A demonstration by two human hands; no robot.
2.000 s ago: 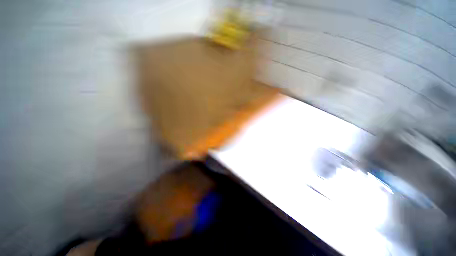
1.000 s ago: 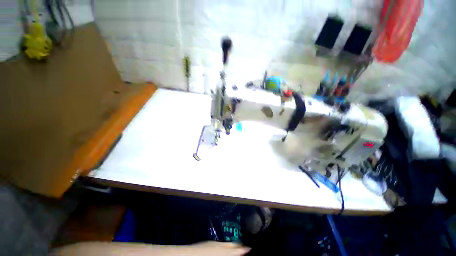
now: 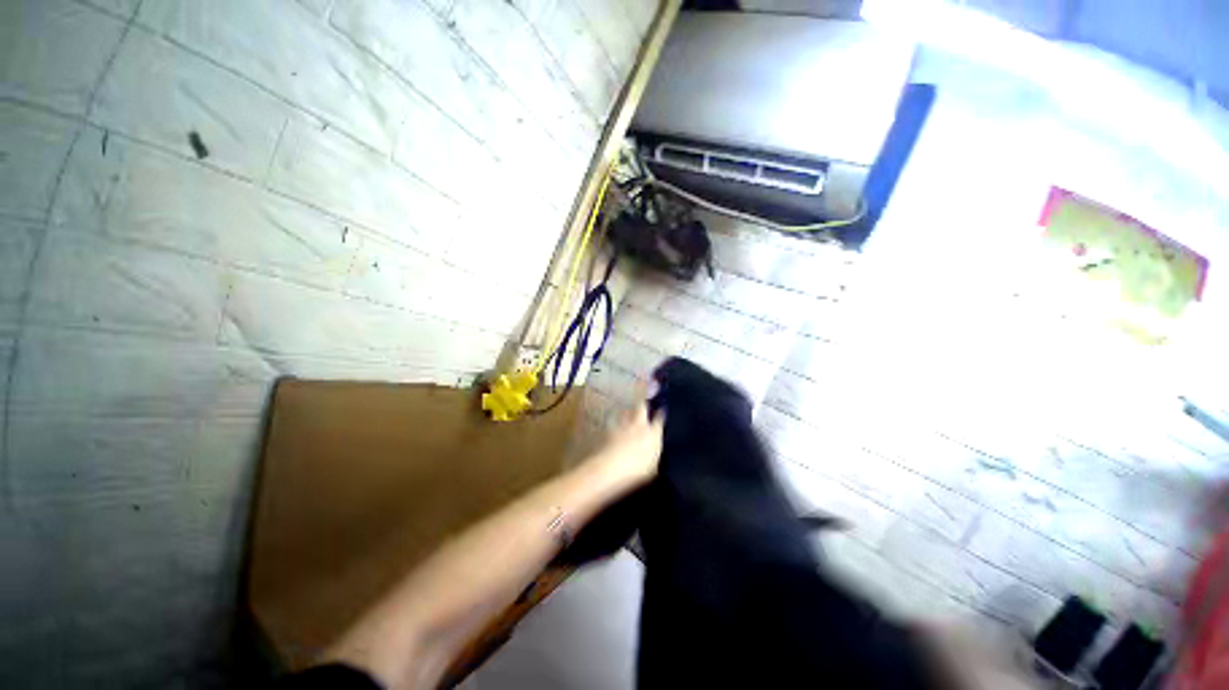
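Observation:
A black cloth (image 3: 741, 553) hangs in front of me, blurred, from the middle of the view down to the bottom edge. My left hand (image 3: 636, 442) holds its upper left edge, with my bare forearm reaching up from the lower left. My right hand (image 3: 964, 661) is a blurred skin-toned patch at the cloth's lower right side by the bottom edge; its fingers cannot be made out.
A cardboard sheet (image 3: 391, 499) stands at the left with a yellow socket (image 3: 510, 396) at its top. Cables (image 3: 586, 330) hang beside it. A white air conditioner (image 3: 768, 108) is on the wall above. Two black holders (image 3: 1098, 643) and a blurred red thing (image 3: 1209, 620) are at lower right.
The view has swung up to the wall, and the sewing machine has left the picture. The black cloth is now raised in front of me, held by my left hand.

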